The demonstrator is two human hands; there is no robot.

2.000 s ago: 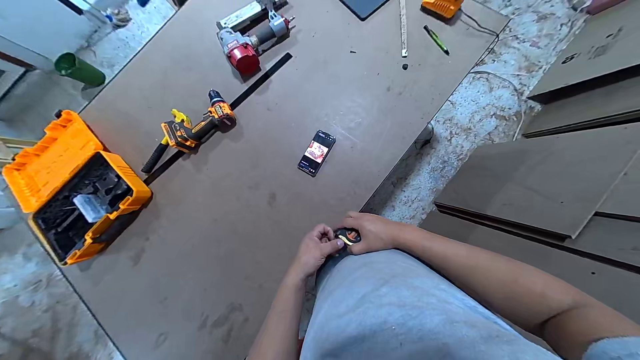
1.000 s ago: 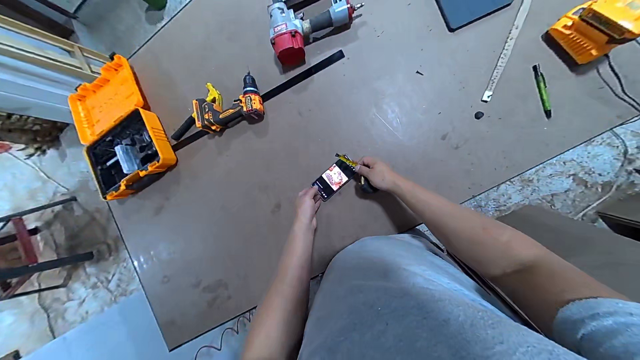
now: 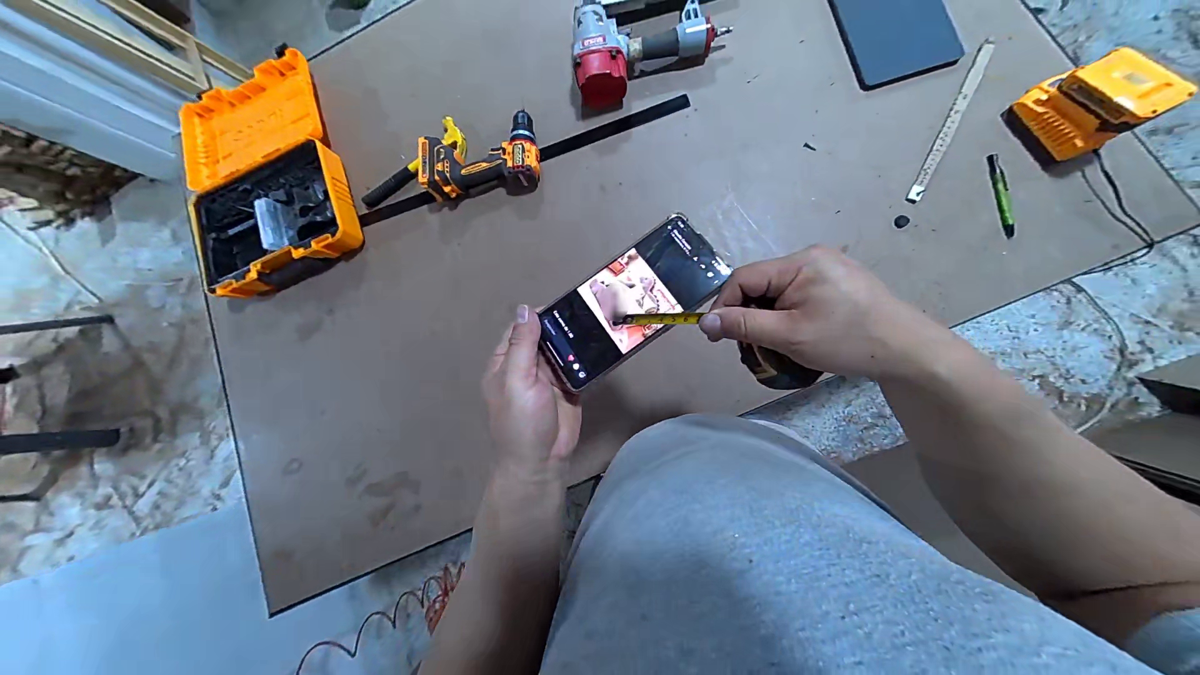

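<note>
My left hand (image 3: 532,389) holds a smartphone (image 3: 689,267) by its lower left end, its lit screen facing up and showing a picture. My right hand (image 3: 806,314) grips a tape measure (image 3: 778,367) at the phone's right side. A short length of yellow tape blade (image 3: 666,320) sticks out of that hand to the left and lies over the phone's screen. The right fingers are at the phone's edge; whether they touch it I cannot tell. Part of the tape's case is hidden under my right hand.
On the brown tabletop (image 3: 394,422) are an open orange toolbox (image 3: 352,202), a cordless drill (image 3: 478,169) on a black strip (image 3: 619,127), a red and grey air tool (image 3: 600,70), a dark tablet-like slab (image 3: 895,42), a ruler (image 3: 952,122), a green marker (image 3: 1001,197) and a yellow battery charger (image 3: 1059,117).
The phone lay on the table two seconds ago and is now in my left hand. Both hands have moved from my waist over the table, and tape blade now crosses the screen. The view has shifted.
</note>
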